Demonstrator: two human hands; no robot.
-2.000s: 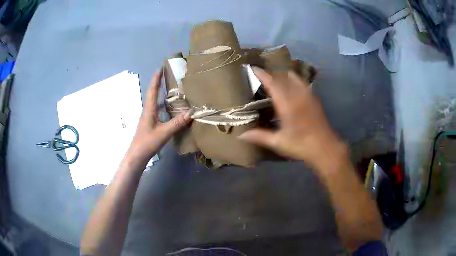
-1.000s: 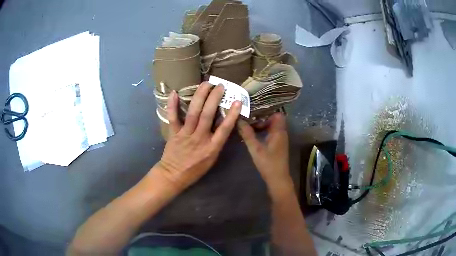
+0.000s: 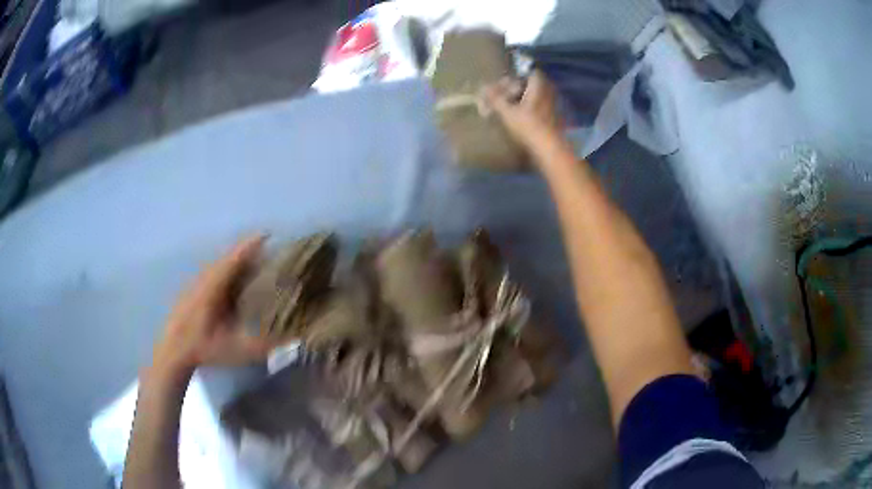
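Several tied brown fabric bundles (image 3: 421, 287) lie in a blurred group on the grey padded table (image 3: 316, 153). My right hand (image 3: 524, 107) is stretched to the table's far side and grips a separate brown bundle (image 3: 473, 134) near its pale tie strip. My left hand (image 3: 215, 310) is at the left end of the group, fingers spread around a bundle (image 3: 301, 282); blur hides whether it grips it. White paper sheets (image 3: 196, 430) lie at the lower left, partly behind my left forearm.
An iron (image 3: 722, 358) with a red detail stands at the right, with a dark and green cable (image 3: 805, 315). White and red material (image 3: 368, 48) lies beyond the far edge. A blue bin (image 3: 72, 86) is at the upper left. Pale scraps (image 3: 650, 100) lie at the upper right.
My right hand has left the group and now holds a bundle at the far side. My left hand has moved to the group's left end. The view has shifted; the bundles appear lower.
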